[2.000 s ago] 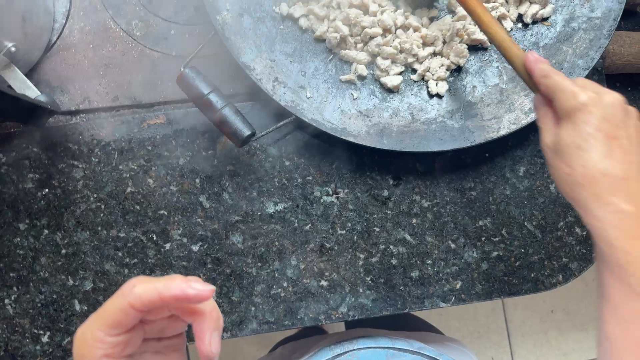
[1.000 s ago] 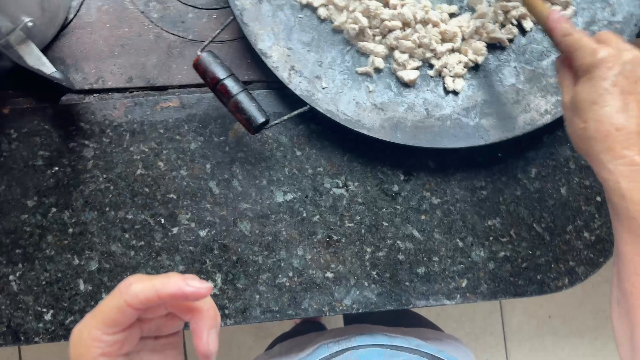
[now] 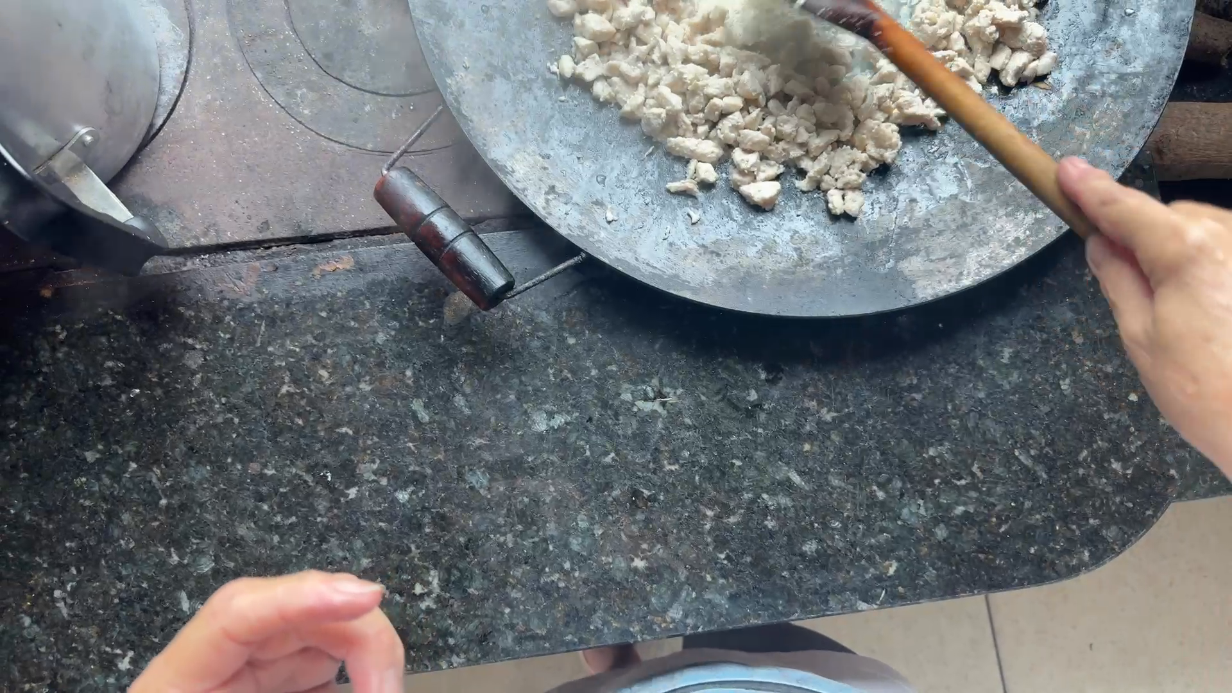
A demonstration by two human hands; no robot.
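My right hand [image 3: 1174,298] grips the wooden handle of a utensil [image 3: 972,111] at the right rim of a wide metal pan [image 3: 693,260]. The utensil slants up to the left, and its working end is out of view beyond the top edge or behind steam. Pale, chopped cooked pieces, perhaps chicken [image 3: 731,106], lie in the pan below it. The pan's dark turned wooden grip [image 3: 443,238] on a wire bail sticks out at the left. My left hand [image 3: 279,635], fingers curled and holding nothing, hovers at the counter's front edge, bottom left.
A metal pot [image 3: 77,77] stands at the top left on the stove plate [image 3: 250,192], beside round ring covers. A dark speckled stone counter [image 3: 577,462] runs across the front, its corner rounded at the right. Pieces of firewood [image 3: 1193,141] show at the far right. Steam drifts over the pan.
More of the utensil's handle now shows, with its dark lower part in sight over the food. My left hand keeps its curled pose near the front edge.
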